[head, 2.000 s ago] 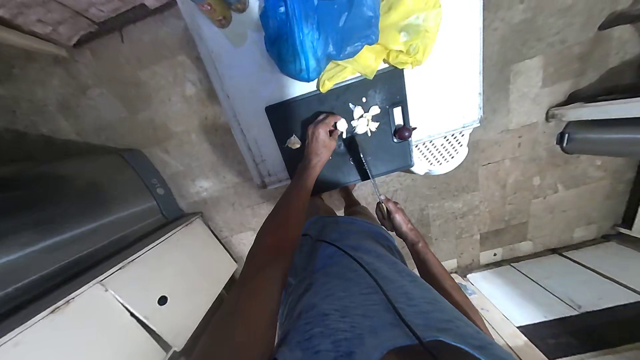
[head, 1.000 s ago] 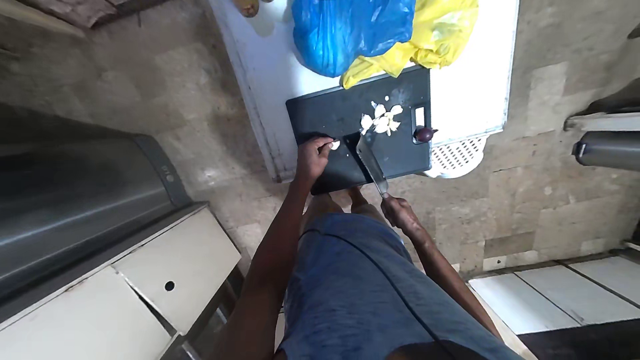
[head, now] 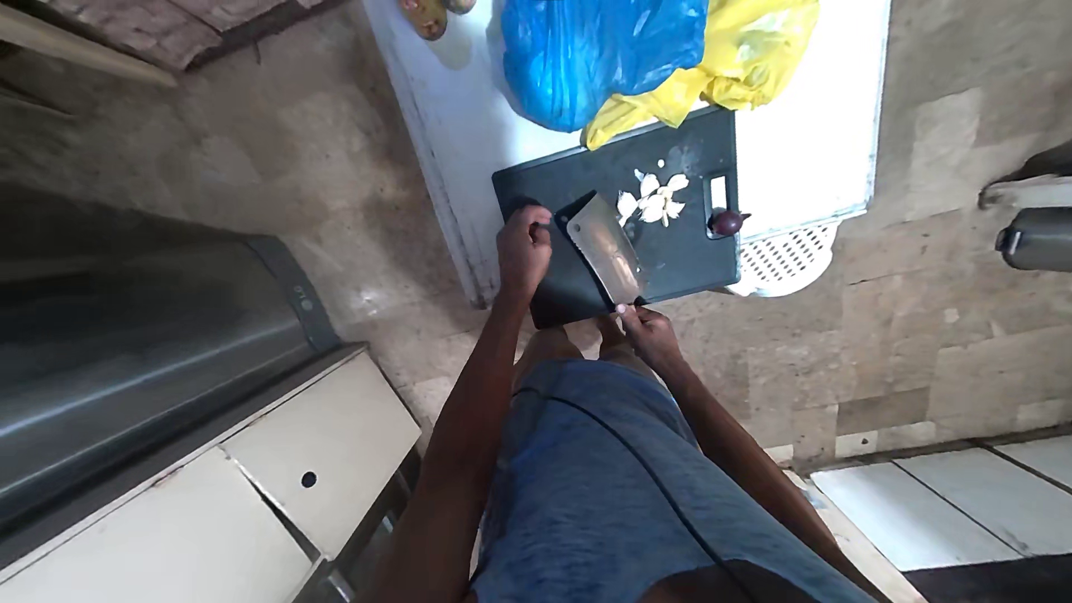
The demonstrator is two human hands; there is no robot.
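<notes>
A black plastic cutting board (head: pixel 687 260) lies at the near edge of a white table. My right hand (head: pixel 649 335) grips the handle of a cleaver (head: pixel 605 247), whose wide blade lies nearly flat over the board, pointing away and to the left. My left hand (head: pixel 526 243) is over the board's left part, fingers curled; whether something small is between them cannot be told. Several peeled garlic cloves (head: pixel 651 205) lie in a loose pile right of the blade's tip. A small red onion (head: pixel 726 222) rests at the board's handle slot.
Beyond the board lie a blue plastic bag (head: pixel 569 67) and a yellow plastic bag (head: pixel 754 50) on the white table (head: pixel 812 159). Potato-like tubers (head: pixel 425 18) sit at its far left. A perforated white plastic seat (head: pixel 787 260) shows under the right edge. A dark cable hangs down my shirt.
The cleaver has turned from a steeper angle to show its broad side, its blade now farther left. The white clove seen at my left fingers earlier no longer shows there.
</notes>
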